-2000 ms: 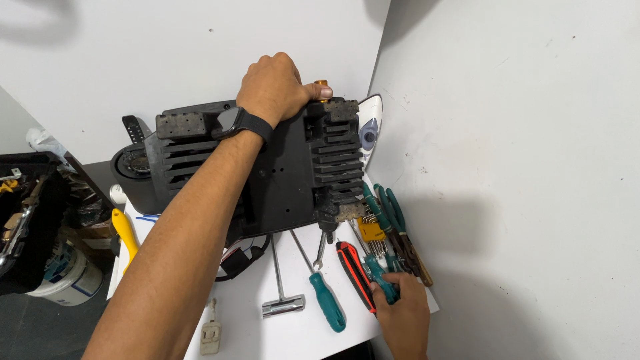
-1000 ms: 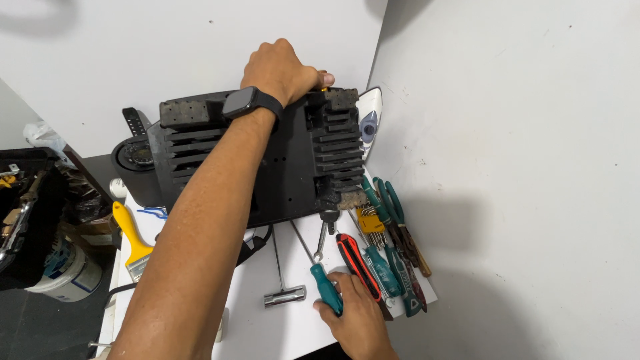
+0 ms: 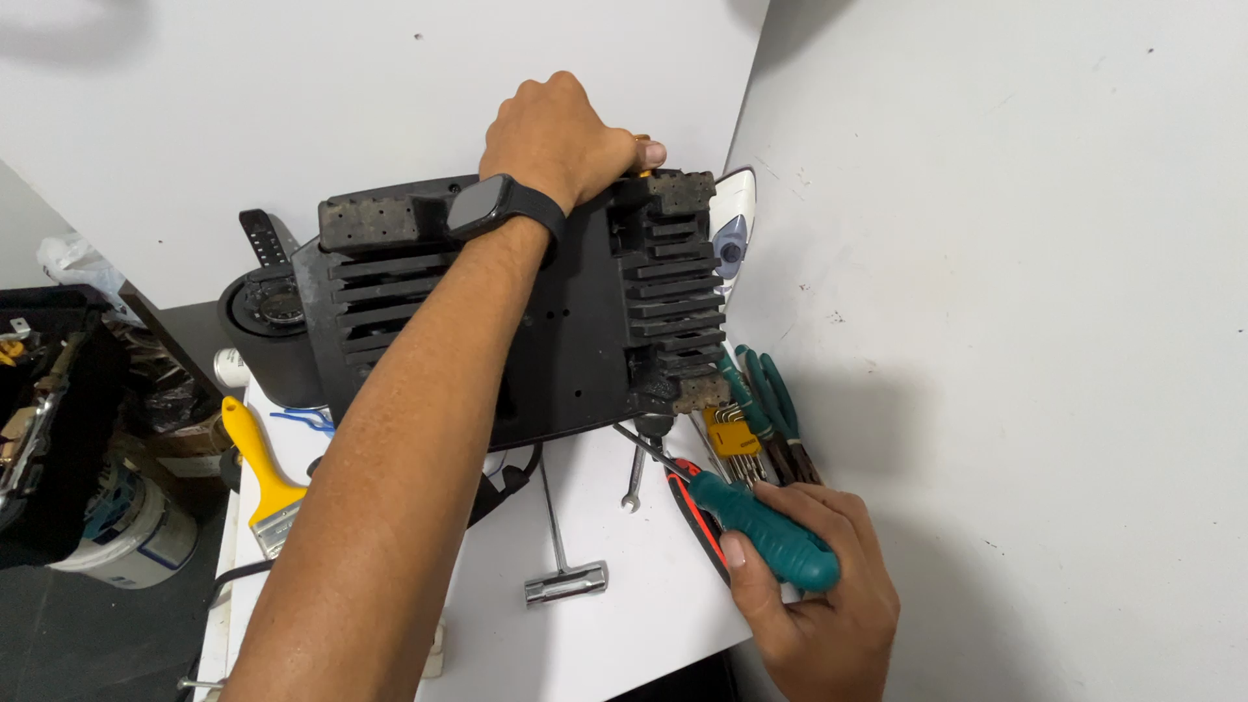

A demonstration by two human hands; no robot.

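My left hand (image 3: 561,141), with a black watch on its wrist, grips the top edge of a black ribbed plastic appliance housing (image 3: 575,322) tilted up on the table. My right hand (image 3: 824,595) holds a screwdriver with a teal handle (image 3: 765,526); its shaft points up and left toward the housing's lower edge, and its tip is hidden. Under it lies a red and black tool (image 3: 697,517). A yellow holder of hex keys (image 3: 733,439) and green-handled pliers (image 3: 775,390) lie just beyond. A small open-end wrench (image 3: 636,478) is below the housing.
On the white table (image 3: 507,643) lie a metal T-shaped socket tool (image 3: 565,583) and a yellow paintbrush (image 3: 255,463). A round black device (image 3: 278,312) stands behind at left. A black bin (image 3: 58,439) and a white bucket (image 3: 141,536) stand left of the table. A white wall rises at right.
My right hand has moved from the tools at the table's right to the teal screwdriver, which it has lifted off the table. My left hand has stayed on the housing.
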